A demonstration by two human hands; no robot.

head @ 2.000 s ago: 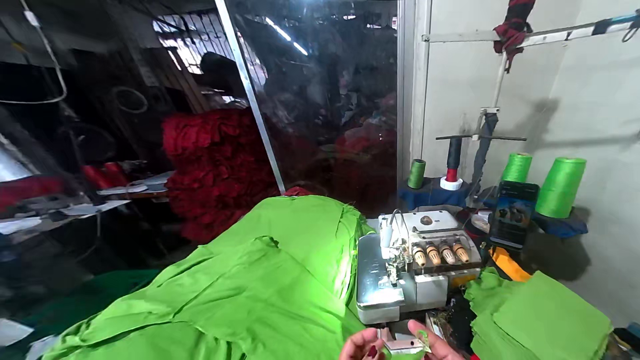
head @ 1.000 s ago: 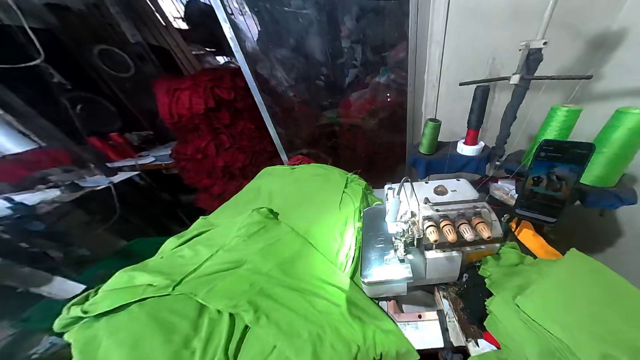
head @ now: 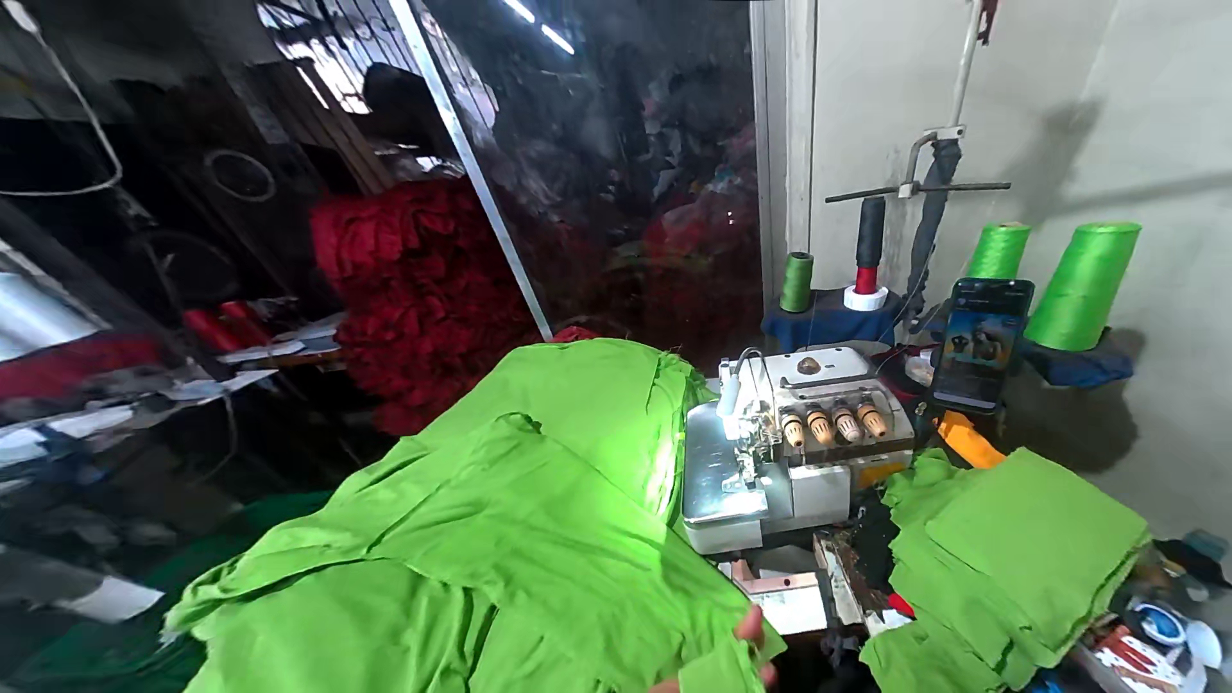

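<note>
At the bottom edge, what looks like my left hand (head: 751, 630) shows only in part, its fingers around a small green fabric piece (head: 720, 669). That hand is beside a large heap of green fabric (head: 539, 520), and the rest of it is cut off or covered. My right hand is not in view. Behind and to the right of the visible fingers stands a white overlock sewing machine (head: 818, 423), its lamp lit over the needle area and several tension knobs on its front. Folded green fabric pieces (head: 1039, 549) lie stacked right of the machine.
A phone (head: 982, 342) stands upright behind the machine, near green thread cones (head: 1085, 289) and a thread stand (head: 948, 192). An orange cloth (head: 967, 440) lies below the phone. Small items fill a box (head: 1145, 645) at lower right. Red fabric (head: 414, 289) is piled behind the green heap.
Two seconds ago both hands were together in front of the machine; one second ago neither showed. Now one hand shows at the bottom edge with a green piece.
</note>
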